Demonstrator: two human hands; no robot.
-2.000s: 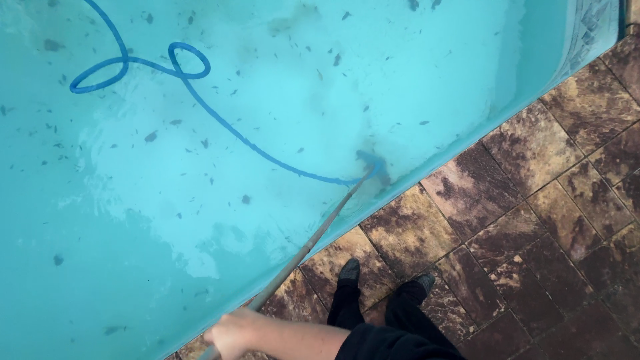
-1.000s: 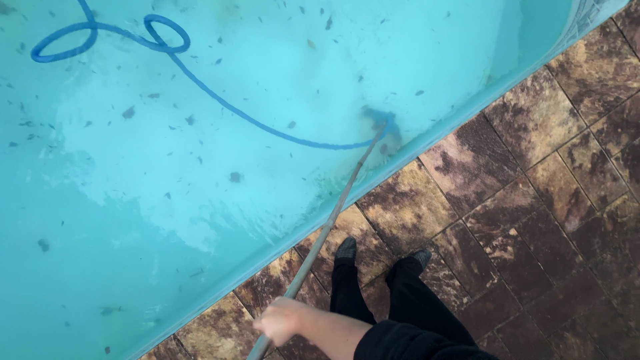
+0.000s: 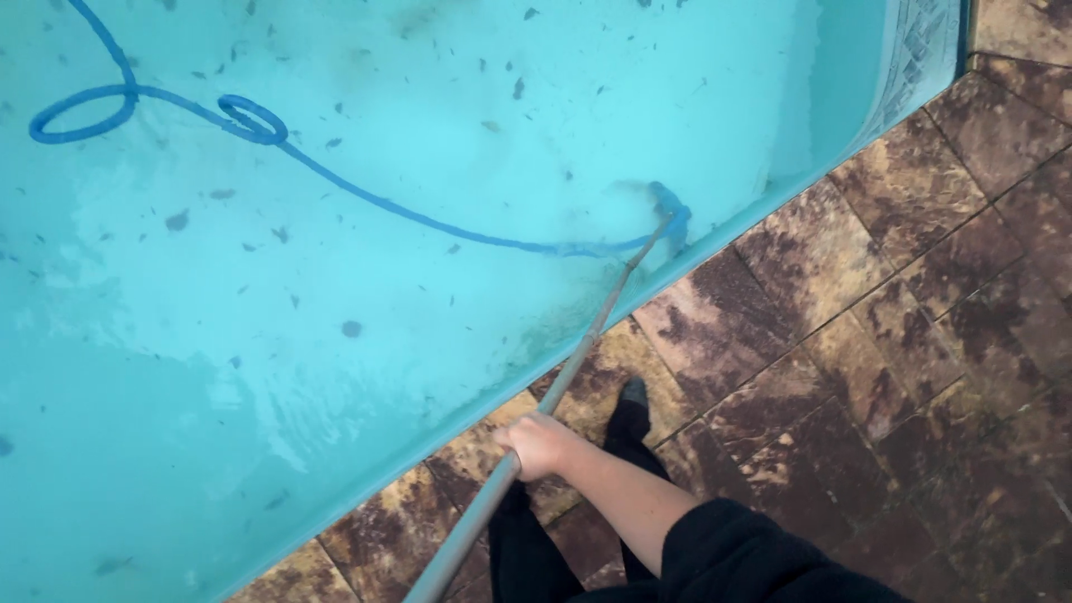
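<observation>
My right hand (image 3: 536, 445) is closed around a long metal pole (image 3: 469, 523), held over the pool's edge. The pole slants up and right into the water, where its far end meets a blue pool vacuum head (image 3: 670, 209) near the pool wall. A blue hose (image 3: 419, 219) runs left from the head and forms loops at the upper left. Water blurs the head's outline. The pole's near end leaves the view at the bottom. My left hand is not in view.
The pool's edge (image 3: 703, 260) runs diagonally beside mottled brown paving (image 3: 804, 394). One dark shoe (image 3: 634, 391) stands near that edge; my other foot is hidden. Dark leaves and debris (image 3: 352, 329) are scattered in the pool. Patterned lining (image 3: 919, 50) shows at the upper right.
My right hand has moved up and right in view, nearer the pool's edge, still gripping the pole. My legs have shifted; both shoes showed earlier, and one shows now.
</observation>
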